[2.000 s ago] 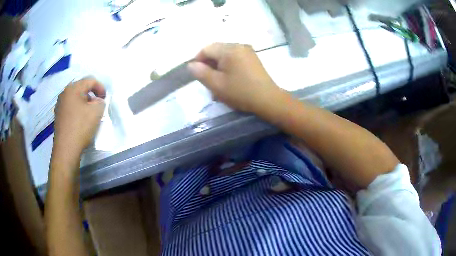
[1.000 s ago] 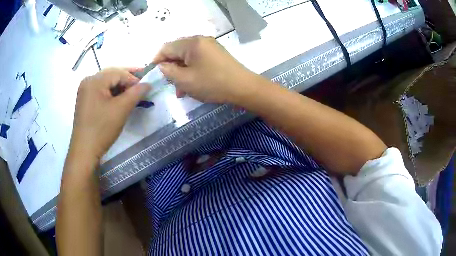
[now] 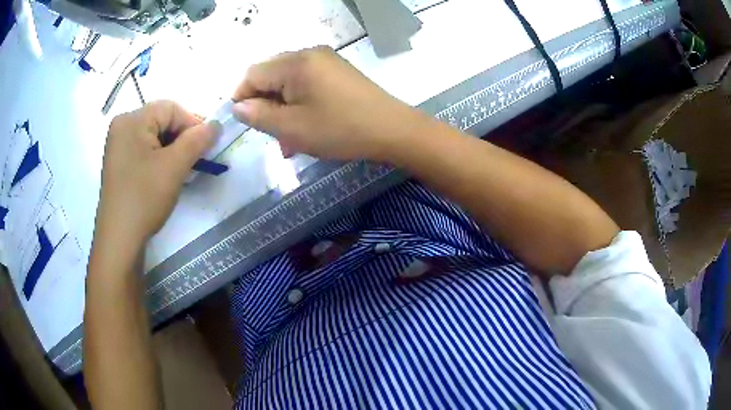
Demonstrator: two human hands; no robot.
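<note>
A small white piece (image 3: pixel 225 120) is pinched between the fingertips of both hands, low over the table near its front edge. My left hand (image 3: pixel 152 164) grips its left end and my right hand (image 3: pixel 308 100) grips its right end. Whether a grey strip lies with it is hidden by my fingers. A dark blue strip (image 3: pixel 210 166) shows just below my left fingertips. Grey strips (image 3: pixel 386 28) lie beyond my right hand.
The sewing machine's metal head (image 3: pixel 156 12) is at the top left. Blue-and-white cut pieces (image 3: pixel 36 256) lie at the left. A measuring tape (image 3: pixel 264 228) runs along the front edge. Black cords (image 3: pixel 535 40) cross the right edge. A cardboard box (image 3: pixel 701 192) with scraps is at the right.
Two seconds ago my right hand held a grey strip and my hands were apart. They are now together at the white piece. Since one second ago they have shifted slightly left.
</note>
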